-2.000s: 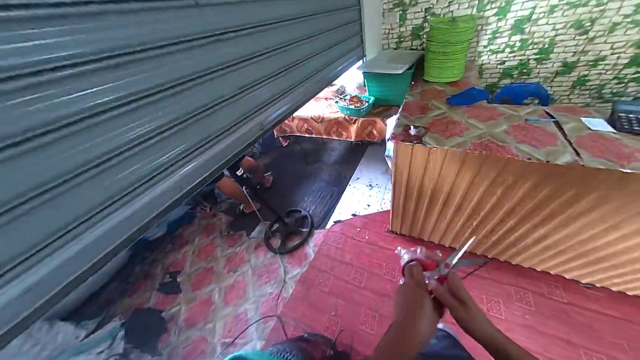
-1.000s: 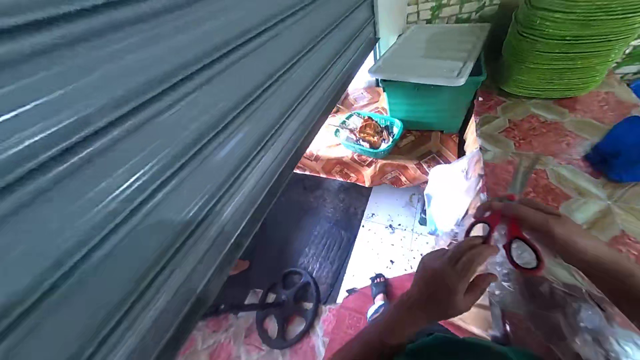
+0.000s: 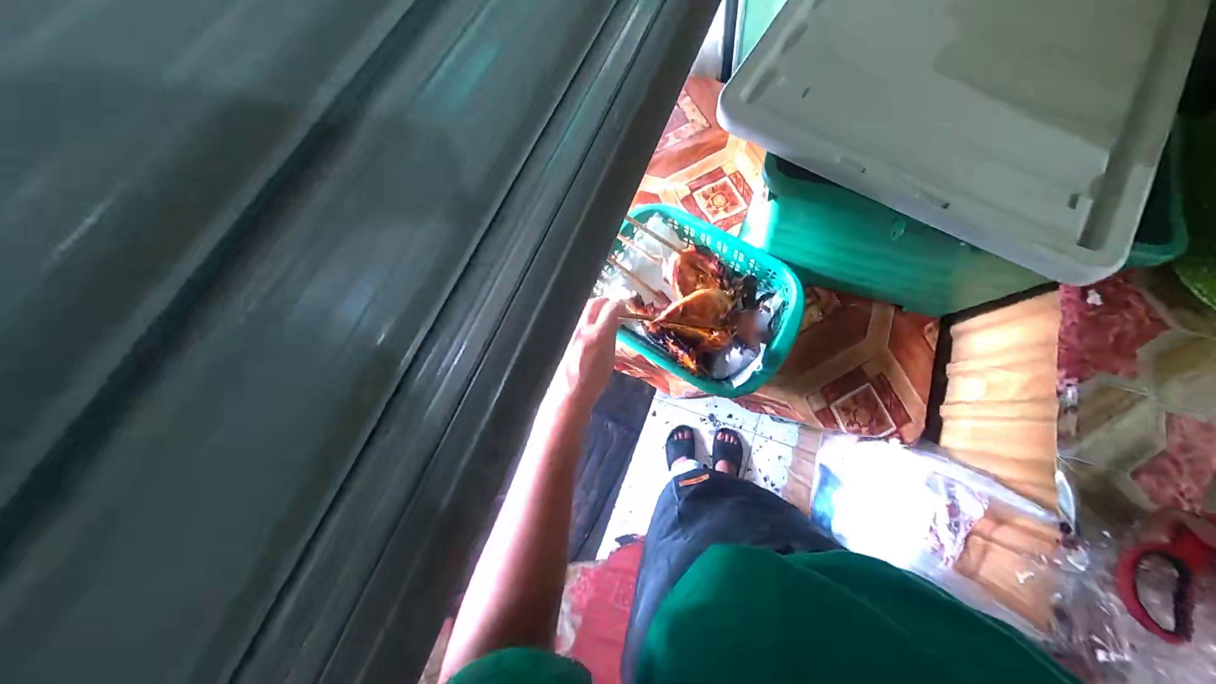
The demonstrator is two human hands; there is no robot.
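Note:
My left hand (image 3: 597,337) reaches to the near left rim of a teal plastic basket (image 3: 787,328), its fingers closed around the end of a wooden skewer (image 3: 635,316). The basket holds browned grilled meat pieces (image 3: 698,309) on several skewers, over a pale lining. My right hand does not show. Scissors with red handles (image 3: 1130,579) lie at the lower right, among clear plastic bags (image 3: 1092,617) on the patterned counter.
A grey metal roller shutter (image 3: 285,285) slants across the left, close to my arm. A green bin (image 3: 883,237) with a grey lid (image 3: 959,104) stands right of the basket, on a patterned tabletop cover (image 3: 855,370). The counter edge (image 3: 1059,380) runs down the right.
The scissors have left my hands and lie at the right. My left hand has moved to the basket and taken hold of a skewer. The view is now much closer to the basket.

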